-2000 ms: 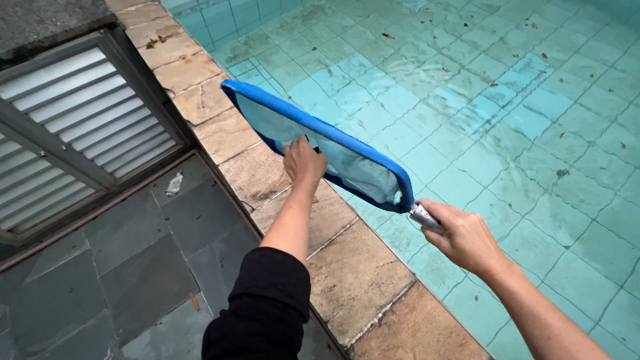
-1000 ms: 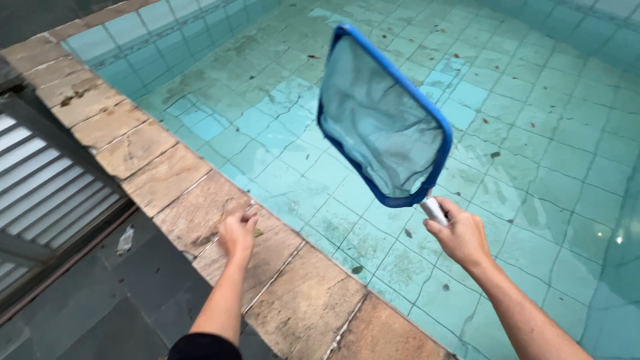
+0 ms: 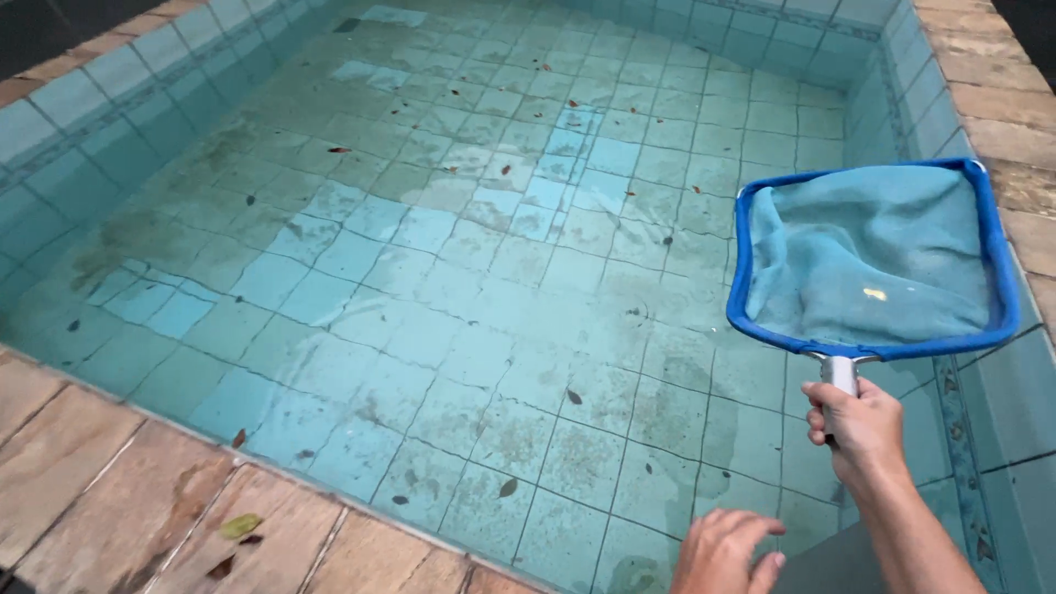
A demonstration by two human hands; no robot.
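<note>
My right hand (image 3: 866, 425) is closed around the short metal handle (image 3: 840, 376) of a pool skimmer net at the right. The blue-framed net (image 3: 899, 247) is held up above the water, its mesh facing me, with a small yellowish bit on it. Low in the view, left of my right forearm, my left hand (image 3: 730, 549) is empty, its fingers slightly bent and apart. Under both hands lies the tiled swimming pool (image 3: 495, 330), with several leaves in the water, among them a dark leaf (image 3: 508, 487) near the close edge.
Stone coping (image 3: 82, 495) borders the pool at the lower left, bearing a green leaf (image 3: 241, 525) and a brown leaf (image 3: 221, 567). More stone coping (image 3: 990, 99) runs along the right side. Tiled walls rise at the left and far sides.
The view has swung right over the pool. The net has turned its mesh towards me. My left hand was at the net, then by the coping, and is now beside my right forearm.
</note>
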